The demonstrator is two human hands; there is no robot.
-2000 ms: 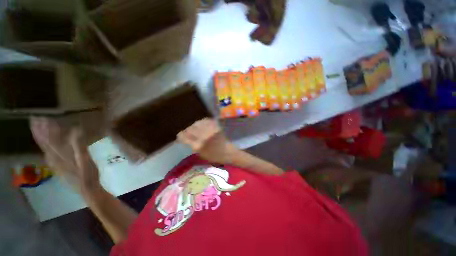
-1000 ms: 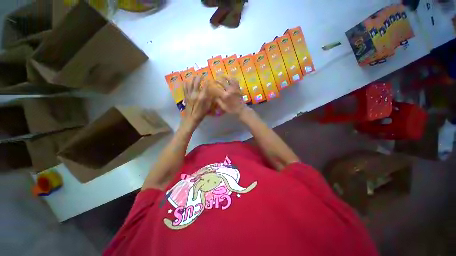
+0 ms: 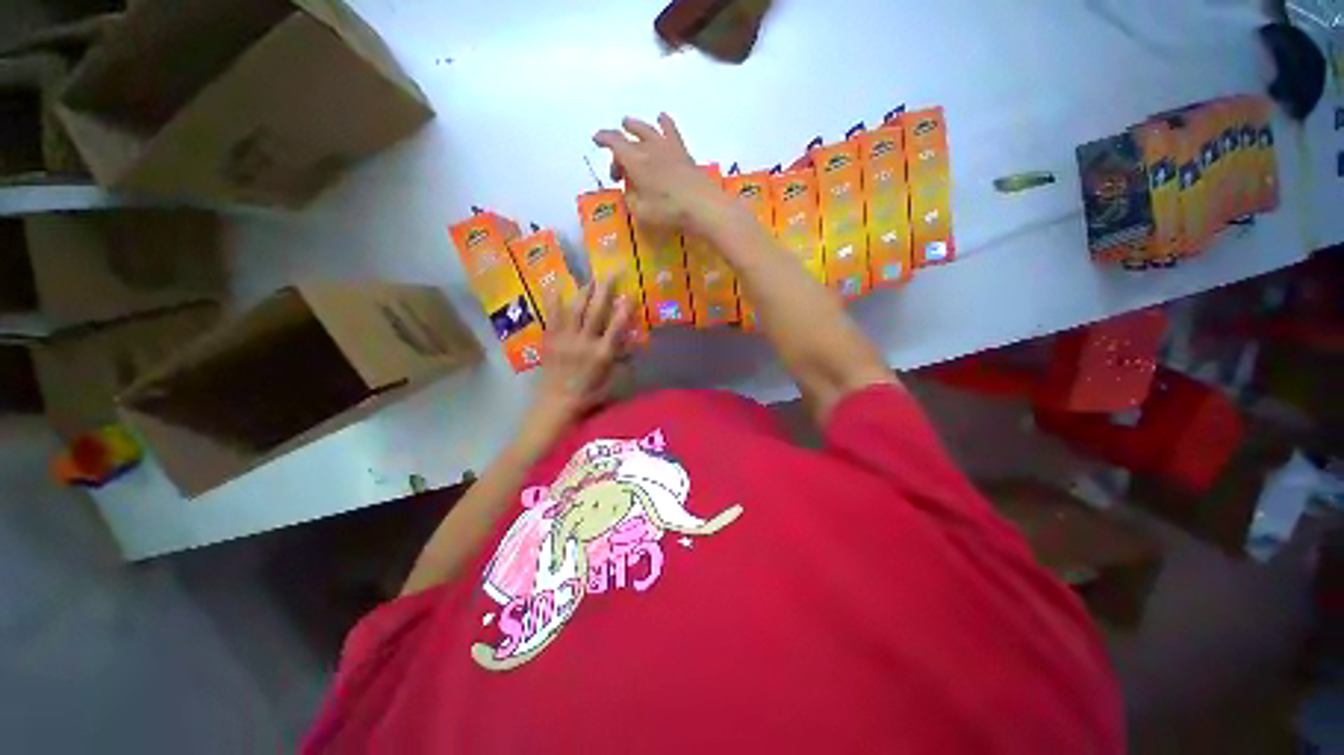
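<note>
A row of orange-and-yellow retail boxes (image 3: 840,221) stands on the white bench (image 3: 516,103). At its left end, two boxes lean apart from the rest, with a gap beside them. My left hand (image 3: 590,342) lies against the near ends of the boxes by this gap, fingers spread. My right hand (image 3: 652,165) is over the far ends, fingers apart and reaching past the box edges. Neither hand visibly grips a box. An open, empty brown carton (image 3: 398,339) lies on its side to the left of the row.
More open cartons (image 3: 280,133) are at the back left. An orange tape dispenser (image 3: 98,456) is at the left bench end. A second group of retail boxes (image 3: 1194,177), a greenish tool (image 3: 1024,182) and a brown cloth (image 3: 715,25) are on the bench. Red stools (image 3: 1142,398) stand on the right.
My hands were together on the row and have moved apart, right hand to the far ends, left hand to the near ends. The left-end boxes have separated. The view has shifted slightly.
</note>
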